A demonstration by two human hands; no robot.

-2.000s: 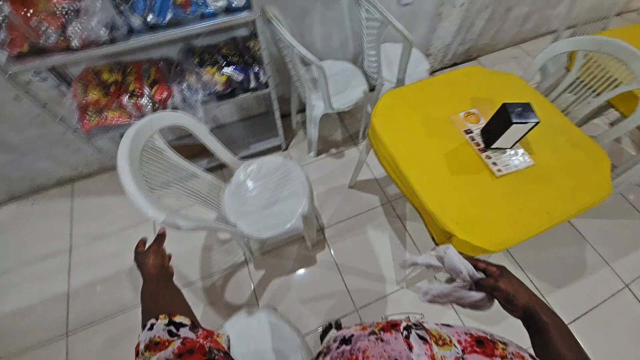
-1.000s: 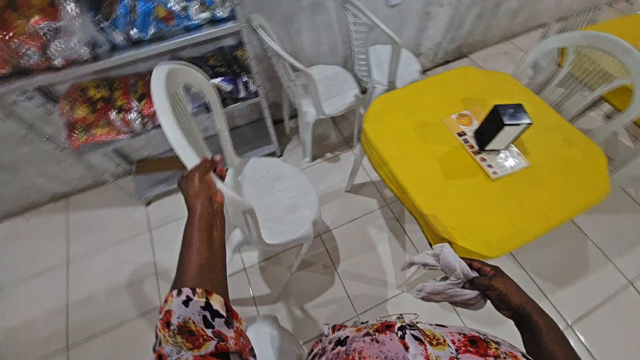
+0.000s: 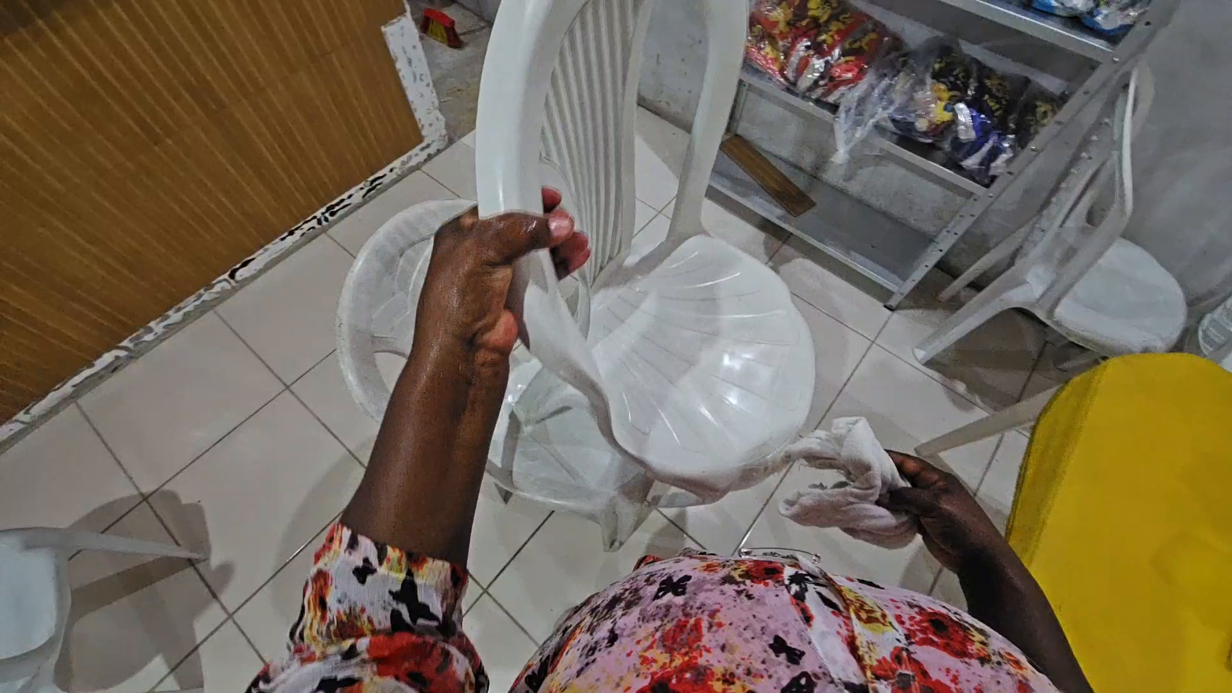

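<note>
My left hand (image 3: 491, 279) grips the side of a white plastic chair (image 3: 703, 356), its fingers wrapped over the frame between backrest and arm. The ribbed backrest rises above that hand, and the shell-patterned seat lies to its right. Behind and below this chair is a second white plastic chair (image 3: 361, 337), partly hidden by the first chair and my left forearm. In my right hand (image 3: 948, 510) is a crumpled white cloth (image 3: 852, 481), held right of the seat's front edge. Whether the cloth touches the chair I cannot tell.
A yellow-covered table (image 3: 1136, 520) stands at the right, with another white chair (image 3: 1116, 289) beyond it. A metal shelf (image 3: 866, 241) holds bagged packages. At upper left is a wood-patterned counter panel (image 3: 192, 173). Part of a white chair (image 3: 34, 597) shows at lower left.
My left hand was empty at first, then took hold of the white chair. The chair now stands in front of the second one. The view has swung left. The cloth remains in my right hand.
</note>
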